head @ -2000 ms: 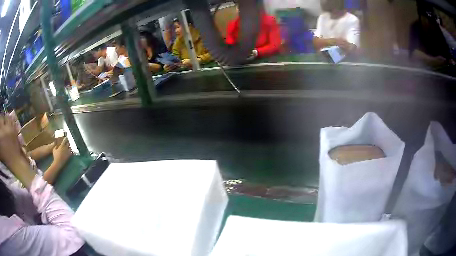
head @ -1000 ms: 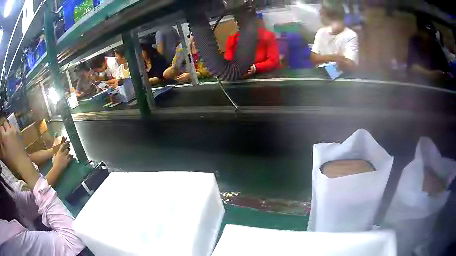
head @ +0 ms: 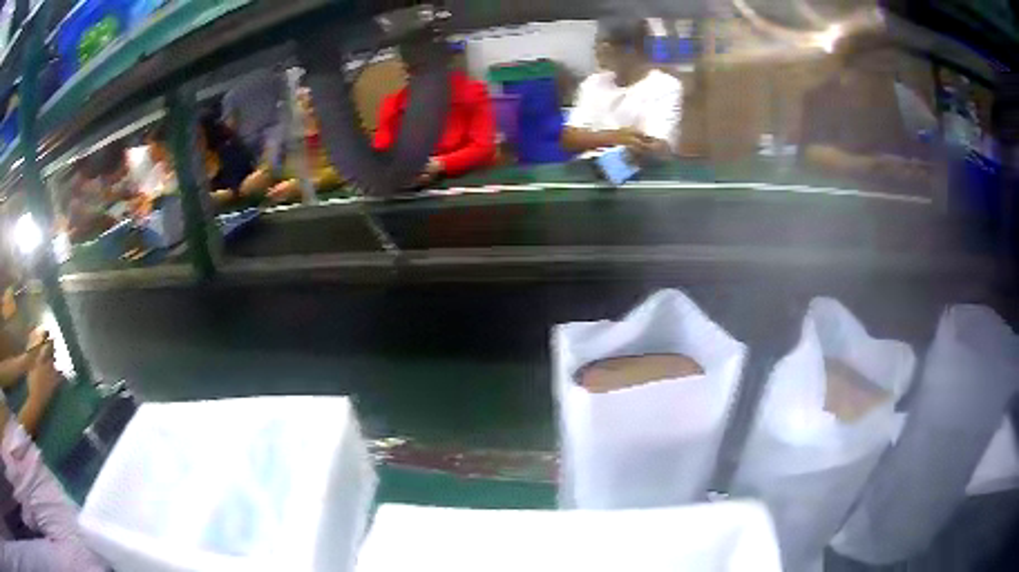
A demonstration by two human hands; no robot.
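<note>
Neither of my hands is in the picture. A large white block or box [head: 235, 480] stands at the lower left in front of me. A second white box or tray [head: 570, 542] is at the bottom edge, cut off by it. To the right, a white sleeve [head: 646, 447] stands upright with a brown rounded top [head: 639, 371] inside its open mouth. A second white sleeve [head: 821, 447] beside it also shows brown inside. A third white sleeve [head: 939, 436] leans at the right. The picture is somewhat blurred.
A dark conveyor [head: 335, 318] runs across beyond the green bench [head: 447, 487]. A black item [head: 106, 425] lies left of the block. A neighbour's pink sleeve [head: 45, 492] is at the left edge. People sit across the line; a black duct [head: 391, 156] hangs above.
The view has turned right, so the boxes, sleeves and people stand further left in the picture. The third sleeve has come into view. Less of the neighbour in pink shows.
</note>
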